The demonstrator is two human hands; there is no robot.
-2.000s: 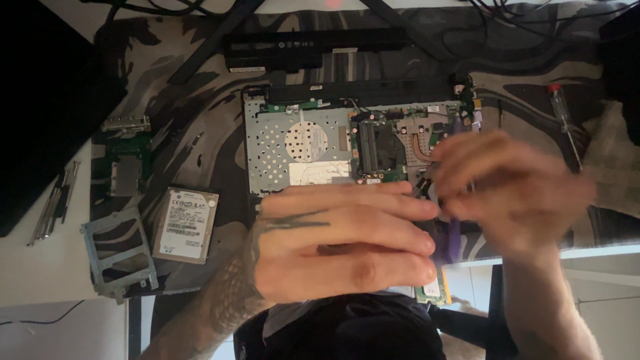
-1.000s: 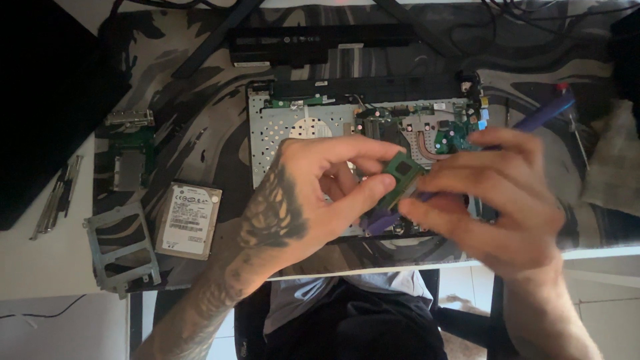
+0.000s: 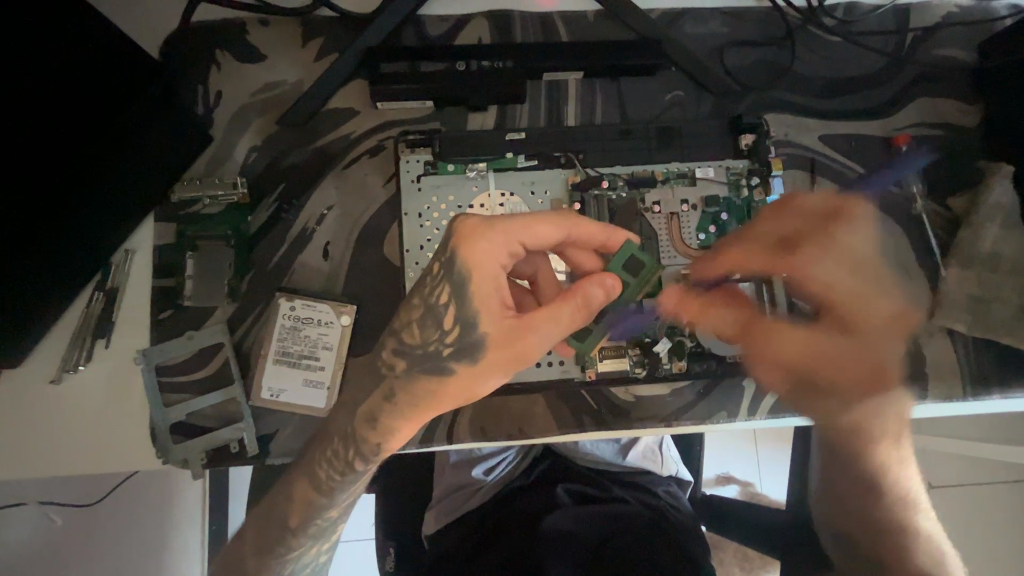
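Note:
My left hand pinches a green memory module, tilted, between thumb and fingers above the opened laptop base. In my right hand, which is blurred, is a purple brush-like tool; one end sticks out up and to the right, and its blurred other end lies at the module's lower edge. Behind the hands show the laptop's circuit board and copper heat pipe. My hands hide part of the board.
A hard drive, a metal drive bracket and a small circuit board lie on the left. Screwdrivers are at the far left. Behind the laptop is a battery. A red-tipped screwdriver and a cloth lie right.
Two seconds ago my left hand was spread palm down over the laptop's front; since a second ago it holds the module. The purple tool has shifted in my right hand's grip against the module.

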